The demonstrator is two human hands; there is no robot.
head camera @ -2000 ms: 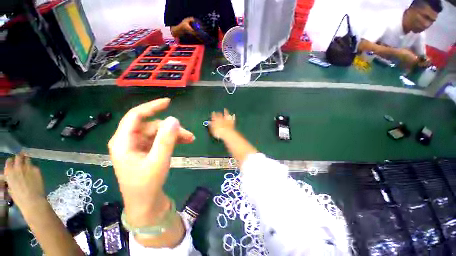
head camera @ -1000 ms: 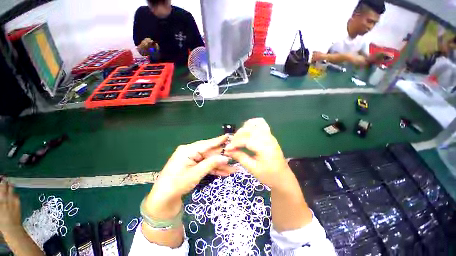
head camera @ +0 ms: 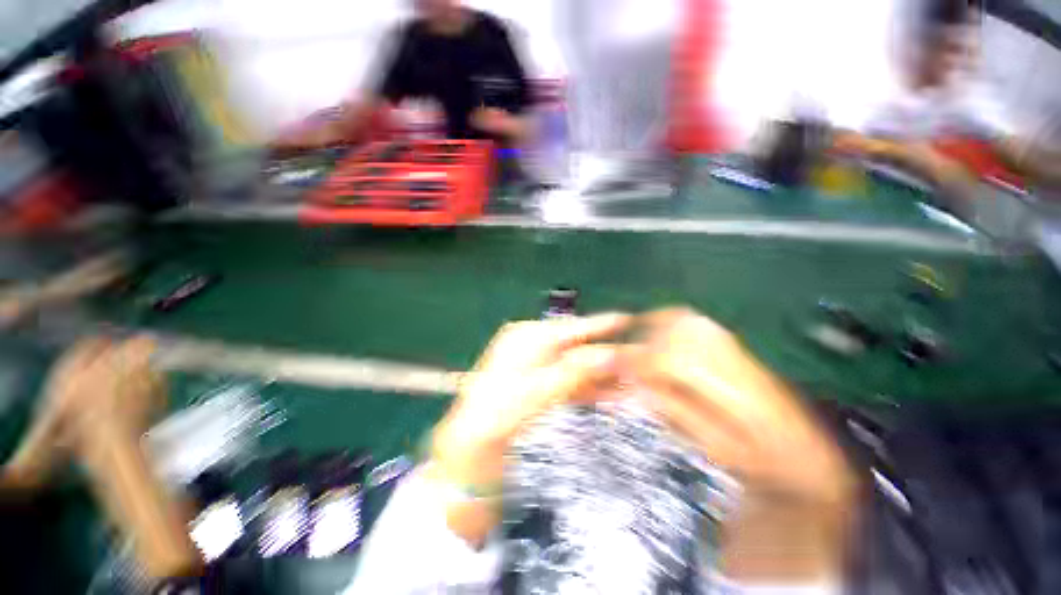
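The frame is heavily blurred. My left hand (head camera: 524, 389) and my right hand (head camera: 745, 407) meet at the centre, fingertips together over the ring heap. A sliver of a dark handset (head camera: 640, 331) shows between the fingers; the hands hide most of it. I cannot tell if a ring is on it. The heap of white rings (head camera: 593, 500) lies below and between my wrists. Dark handsets with pale areas (head camera: 283, 523) lie side by side left of my left wrist.
A dark handset (head camera: 562, 302) lies on the green belt (head camera: 396, 285) beyond my hands, with other devices left and right. The black tray (head camera: 966, 488) is at right. A neighbour's hands (head camera: 111, 395) are by a second ring heap (head camera: 209, 436). A red tray (head camera: 401, 186) and two people are opposite.
My right hand has come back from the belt to meet my left. Since a second ago both stay together, while the view has swung left and blurred. The neighbour's hands have come further into view.
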